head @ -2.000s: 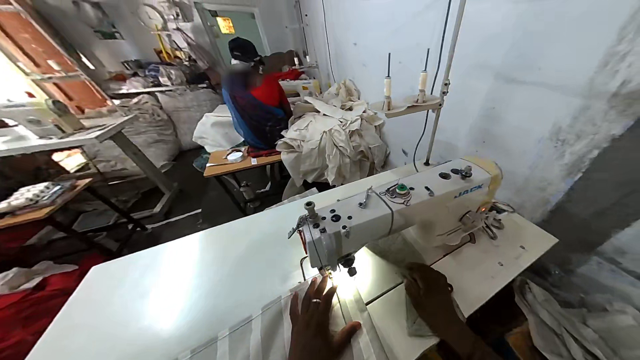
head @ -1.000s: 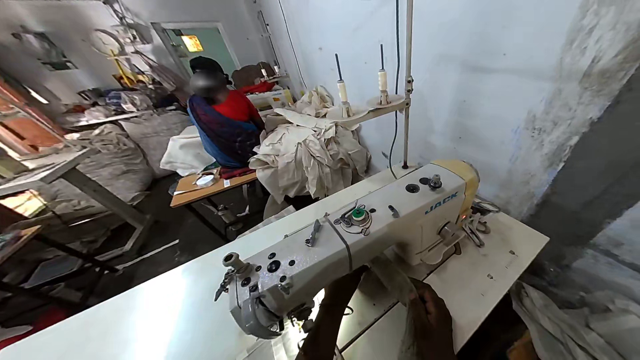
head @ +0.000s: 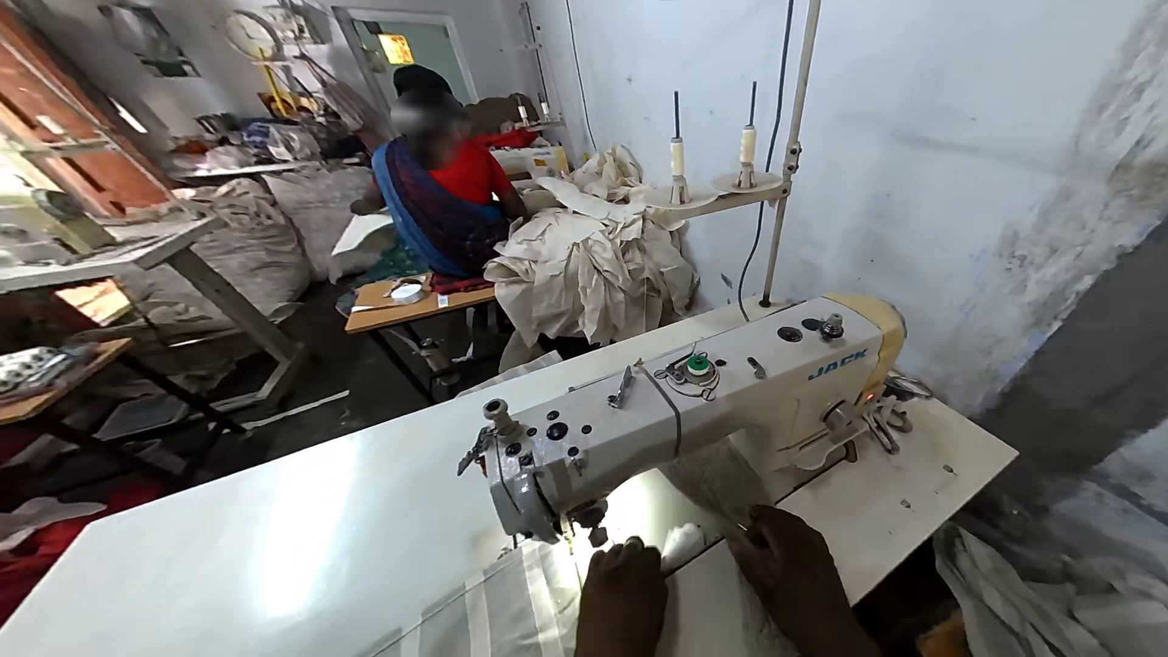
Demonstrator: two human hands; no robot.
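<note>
A white Jack sewing machine point(head: 675, 411) stands on a white table, its lamp lighting the needle area. Striped pale fabric point(head: 511, 602) lies to the left of the needle and runs under the presser foot area. My left hand point(head: 623, 593) is just right of the needle, fingers curled at the fabric's edge; whether it pinches the cloth is hidden. Below the machine arm, my right hand point(head: 789, 566) grips a greyish piece of cloth point(head: 721, 479) between thumb and fingers, and the cloth reaches up under the arm.
A thread stand point(head: 730, 196) with two cones rises behind the machine. Scissors point(head: 883, 427) lie at the table's right end. Beyond are a heap of cream fabric point(head: 593, 265), a seated person point(head: 447, 192) and a small wooden table point(head: 379, 315). More cloth hangs at lower right.
Two seconds ago my left hand lay spread flat on the striped fabric; now its fingers are curled. One second ago both hands were close together under the machine arm; now they are apart.
</note>
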